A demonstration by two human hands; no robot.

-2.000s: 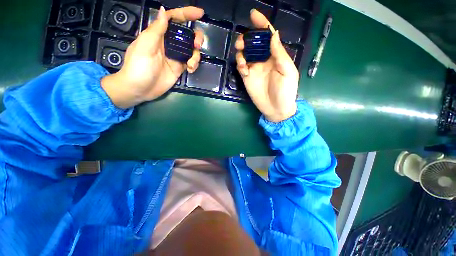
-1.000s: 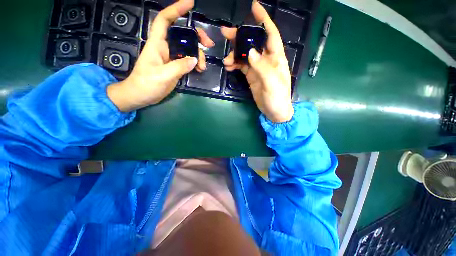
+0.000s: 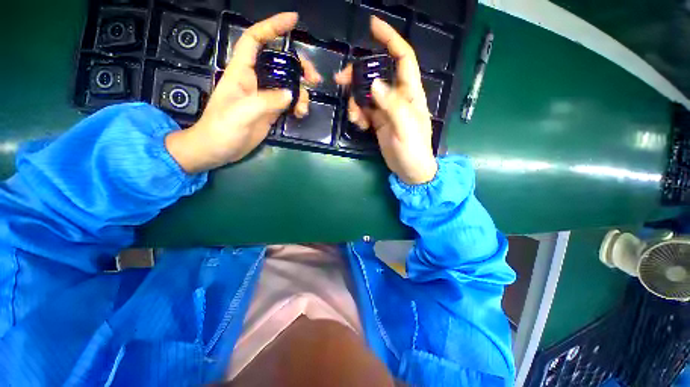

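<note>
My left hand [image 3: 240, 106] holds a smartwatch body [image 3: 277, 69] with its dark, glossy screen up, showing lines of small light marks; the thumb lies on its lower edge. My right hand [image 3: 397, 106] holds a second smartwatch body [image 3: 371, 74], also screen up with light marks; the thumb lies over its lower part. Both watches are above the black compartment tray [image 3: 284, 142]. Several watch bodies lie face down in its left pockets, such as one with a round sensor ring [image 3: 180, 97]. The hands hide some pockets.
A pen or marker [image 3: 477, 79] lies on the green bench top [image 3: 560, 143] right of the tray. A small pale fan [image 3: 666, 268] stands at the right edge. Black gridded trays [image 3: 598, 355] show at the lower right. A grey strip [image 3: 541, 302] runs beside my right sleeve.
Since one second ago, both screens have changed from mostly dark with a small red mark to lines of light marks. Both watches have moved slightly down, and the right one slightly left.
</note>
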